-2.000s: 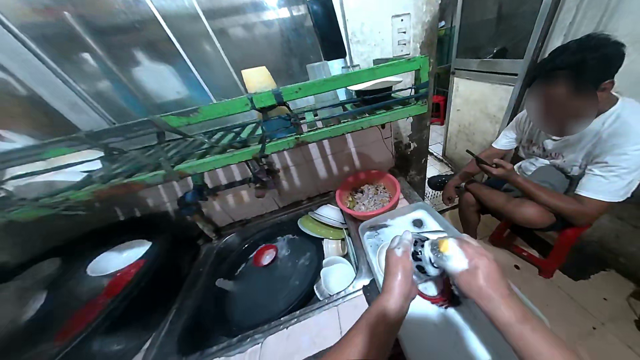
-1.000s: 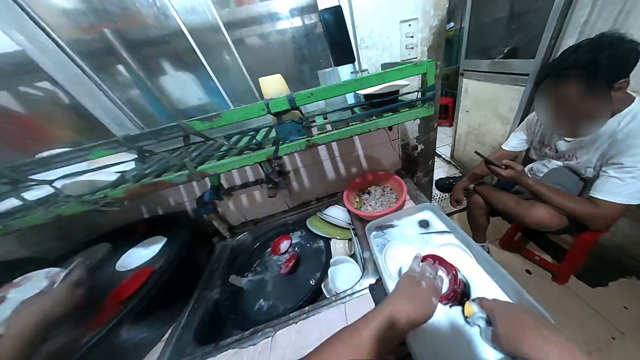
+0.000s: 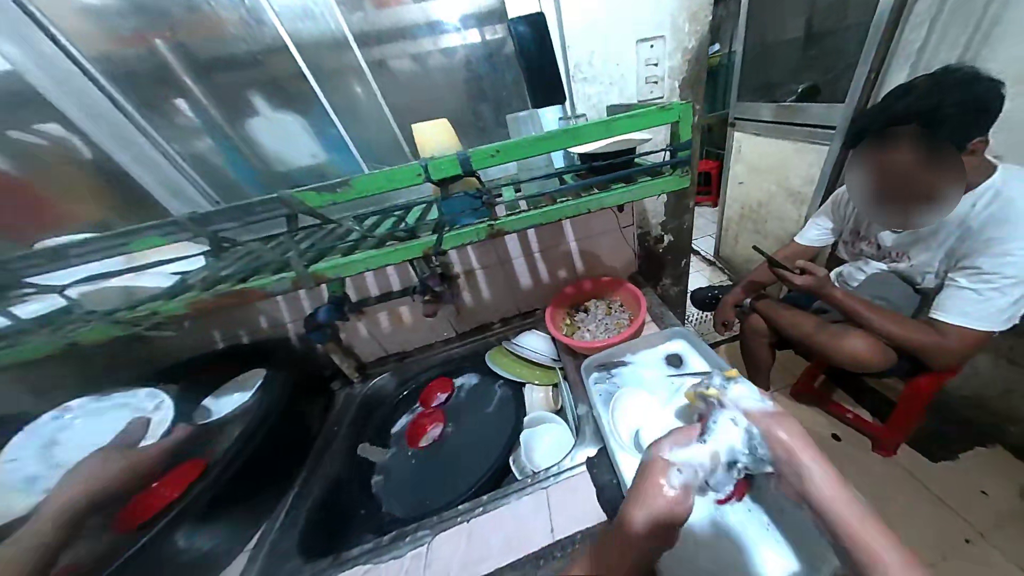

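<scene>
Over a grey rectangular tub (image 3: 596, 360) of suds, my left hand (image 3: 660, 488) and my right hand (image 3: 760, 424) are together around a foam-covered item (image 3: 720, 452) that I cannot make out. A yellow and grey scrubber (image 3: 712, 392) shows beside the fingers of my right hand. White dishes (image 3: 636, 416) lie in the suds. Left of the tub, two small red bowls (image 3: 426, 427) are in the dark water of the sink basin. White bowls (image 3: 546, 440) and a green plate (image 3: 520, 366) are stacked along that basin's right side.
Another person's hand (image 3: 104, 488) holds a white plate (image 3: 88, 432) over a black tub at left, near a red dish (image 3: 162, 494). A red basin of food scraps (image 3: 596, 312) stands behind my tub. A green rack (image 3: 496, 224) spans the wall. A person (image 3: 904, 264) sits at right.
The red bowl in my left hand one second ago is out of it, and a second red bowl shows in the sink. My hands have come together. The other person's hand has a plate lifted.
</scene>
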